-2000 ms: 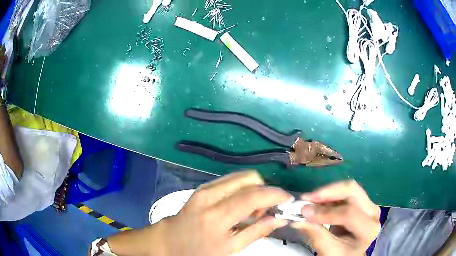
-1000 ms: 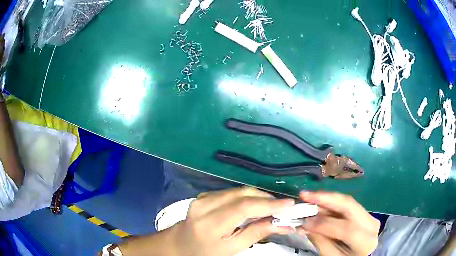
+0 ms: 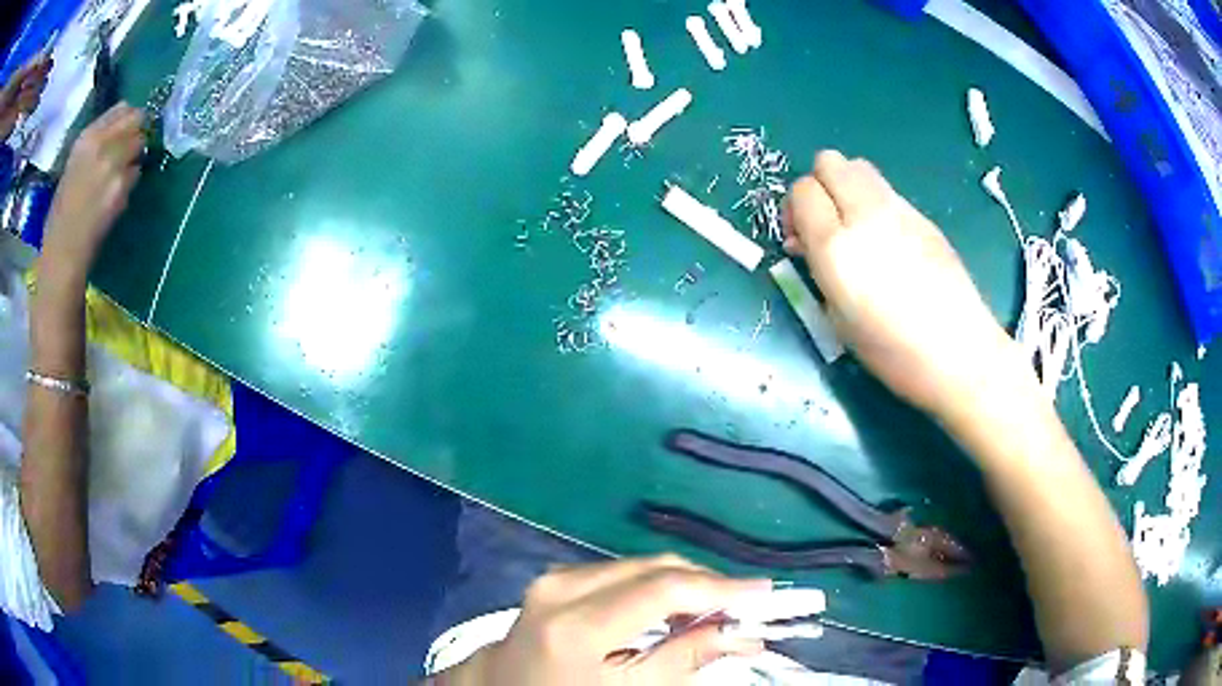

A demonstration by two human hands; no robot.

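Observation:
My left hand (image 3: pixel 630 619) is at the bottom, near the table's edge, and holds a white plastic housing (image 3: pixel 780 611) between thumb and fingers; its inside cannot be made out. My right hand (image 3: pixel 878 275) reaches over the table with its fingertips at a heap of thin silver pins (image 3: pixel 757 174); whether it pinches one is hidden. Pliers (image 3: pixel 818 503) with dark handles and brownish jaws lie below my right forearm. Two white rectangular strips (image 3: pixel 713 225) lie beside the pins, one with a greenish face. Small dark-silver clips (image 3: pixel 596 261) lie scattered to their left.
White covers (image 3: pixel 637 60) lie at the back. White cords (image 3: pixel 1052 302) and a pile of small white parts (image 3: pixel 1173 503) are at the right. A blue bin (image 3: pixel 1139 148) stands far right. A clear bag (image 3: pixel 288 81) is back left. Another person's arm (image 3: pixel 67 295) is at the left edge.
My right hand has left the housing and moved forward to the pins. My left hand still holds the housing. The view has shifted, showing more covers at the back and the other person's hand.

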